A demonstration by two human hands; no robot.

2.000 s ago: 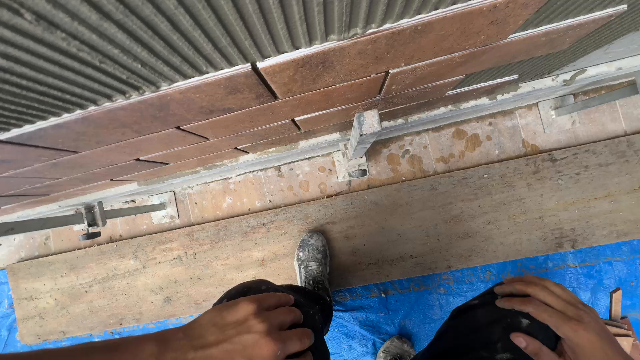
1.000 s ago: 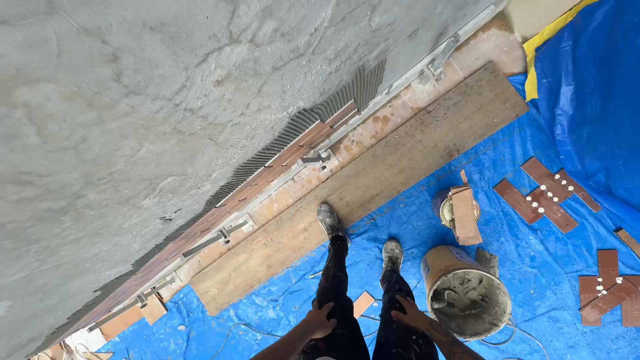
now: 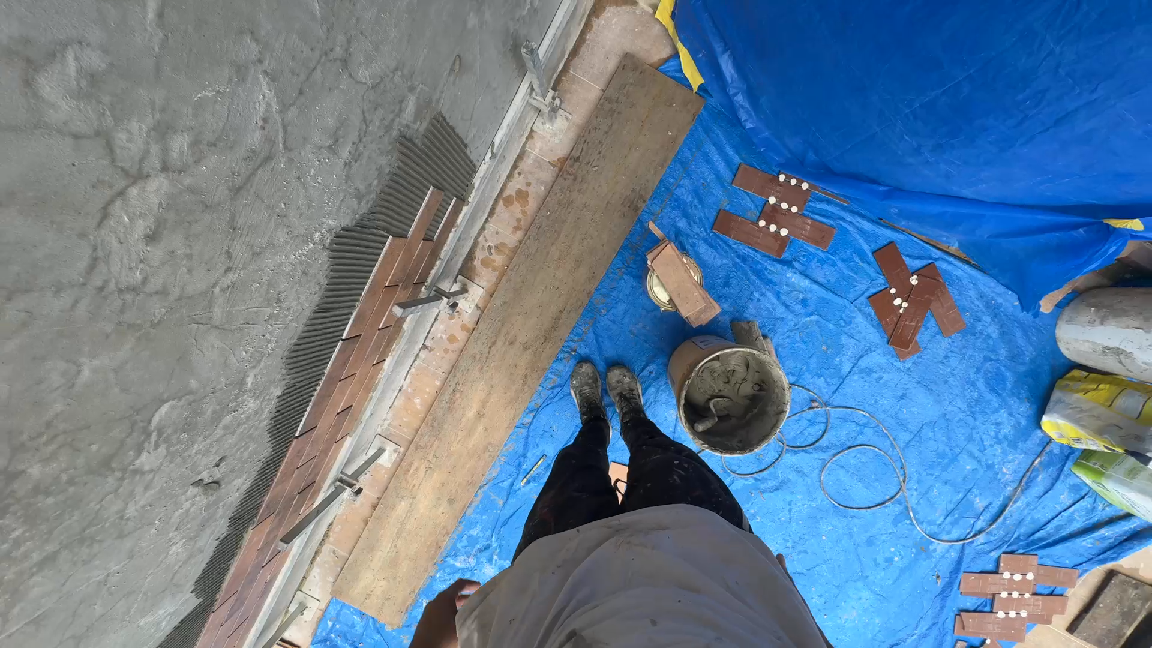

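My left hand (image 3: 445, 616) hangs beside the light shirt at the bottom edge, partly cut off; its fingers are mostly hidden and I cannot tell whether it holds anything. My right hand is out of sight. In front of my shoes lies a long wooden plank (image 3: 531, 333). Beyond it, reddish-brown tiles (image 3: 346, 387) sit in staggered rows on the wall, bordered by combed grey mortar (image 3: 328, 306). A bucket of grey mortar (image 3: 733, 396) stands to the right of my feet, and loose tiles (image 3: 684, 283) lie on a smaller container behind it.
Blue sheeting (image 3: 810, 540) covers the ground. Tile groups with white spacers (image 3: 774, 211) lie at the right, along with a looped cable (image 3: 864, 450). Bags (image 3: 1098, 411) and a grey-stained bucket (image 3: 1107, 331) stand at the far right. Metal clamps (image 3: 432, 300) hold a straightedge along the wall base.
My hands have left my knees, and my body is upright. The foot that was on the plank now stands on the blue sheeting beside the other. The view has risen and turned.
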